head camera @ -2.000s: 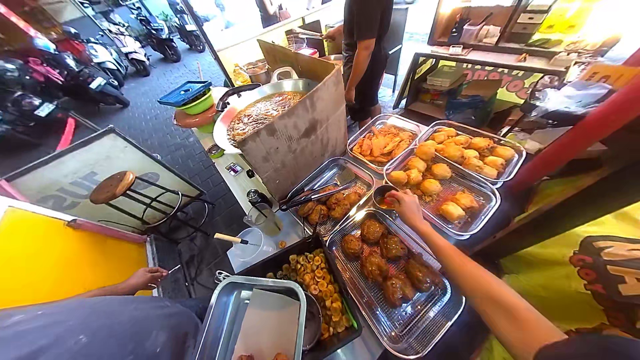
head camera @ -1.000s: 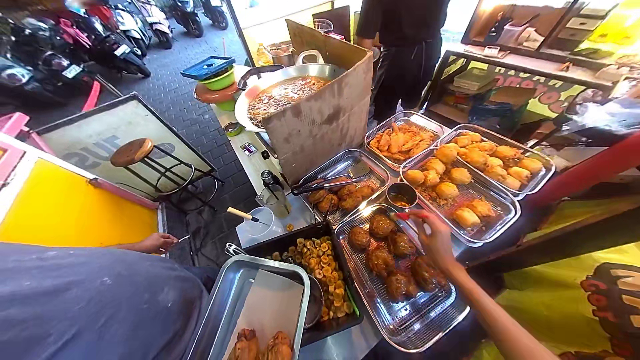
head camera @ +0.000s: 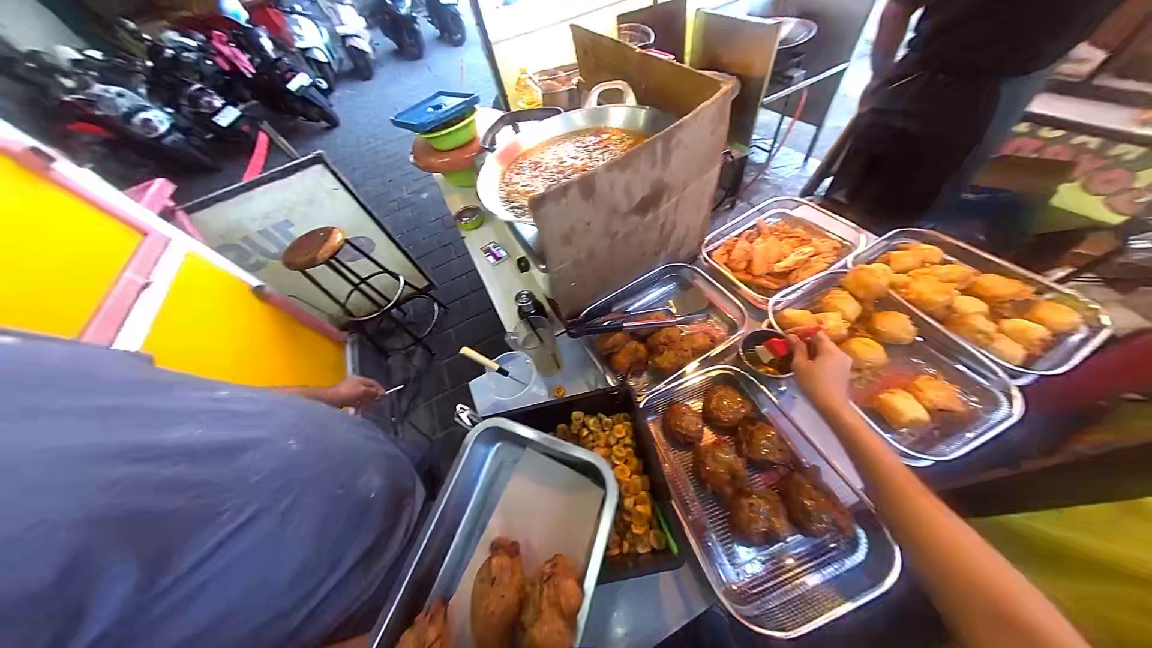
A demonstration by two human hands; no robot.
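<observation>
My right hand (head camera: 821,358) reaches in from the lower right, fingers closed on a small red object (head camera: 804,333) at the rim of a small round bowl (head camera: 743,353). What the red object is cannot be told. Just below the bowl is a mesh-lined metal tray (head camera: 886,576) of dark glazed meat pieces (head camera: 763,447). Close on the right stands a tray (head camera: 1008,423) of golden fried pieces (head camera: 902,408). Tongs (head camera: 630,324) lie across another tray (head camera: 733,310) of browned pieces. My left hand is not in view.
A person in a blue shirt (head camera: 198,504) is at the left, a thin white stick in one hand (head camera: 355,391). Near them are a metal tray (head camera: 607,477) with meat and a black tray (head camera: 670,562). A cardboard screen (head camera: 630,207) shields a wok (head camera: 490,184). Another person (head camera: 927,117) stands behind.
The view has shifted. My right hand, spread beside the bowl one second ago, now pinches a small red object at its rim.
</observation>
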